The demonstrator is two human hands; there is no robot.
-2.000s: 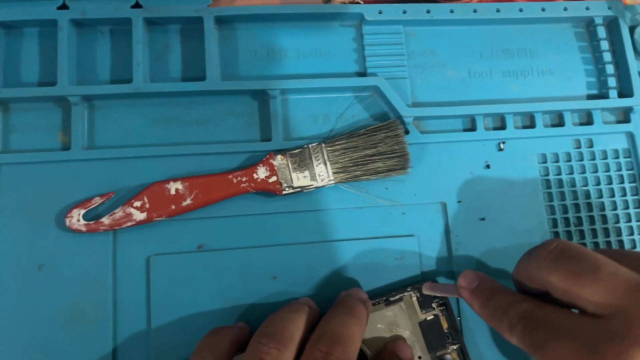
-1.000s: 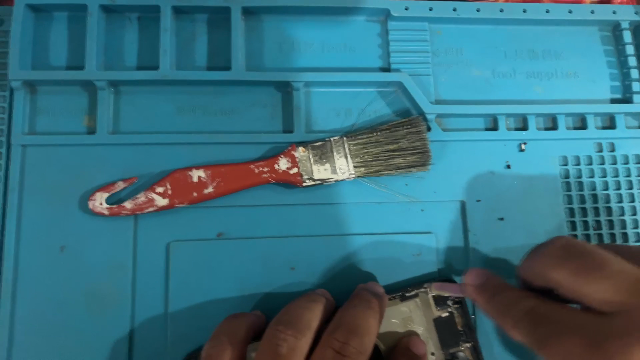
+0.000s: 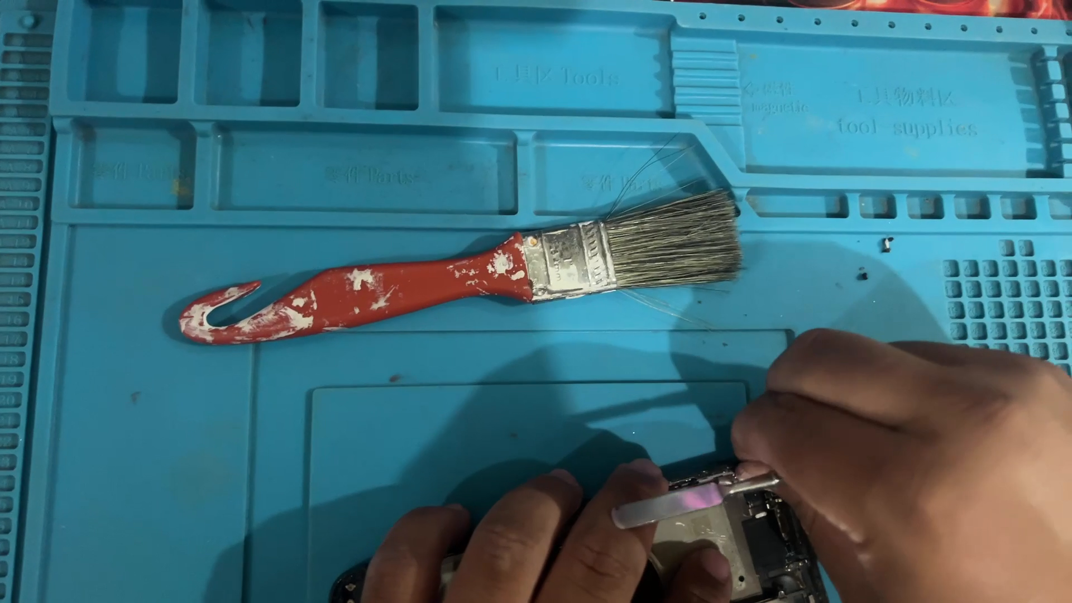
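At the bottom edge, my left hand [image 3: 544,536] holds an opened phone-like device [image 3: 703,544], its fingers over the near and left part and the thumb on its pale inner plate. My right hand [image 3: 913,469] grips a thin metal tool with a flat blade [image 3: 670,505], whose blade points left over the device's upper part and my left index finger. The fingertips of my right hand are close to the device's upper right edge. A paintbrush [image 3: 402,289] with a red, paint-spotted handle and dark bristles lies beyond both hands, touched by neither.
Everything lies on a blue silicone work mat [image 3: 151,469] with moulded compartments along its far side. A grid of small square wells [image 3: 1005,306] is at the right. Small dark bits [image 3: 888,244] lie right of the bristles. Loose bristles stick out beside the brush.
My right hand has turned and moved in over the device's upper right edge. The tool's flat blade now points left across the device, with more of it showing.
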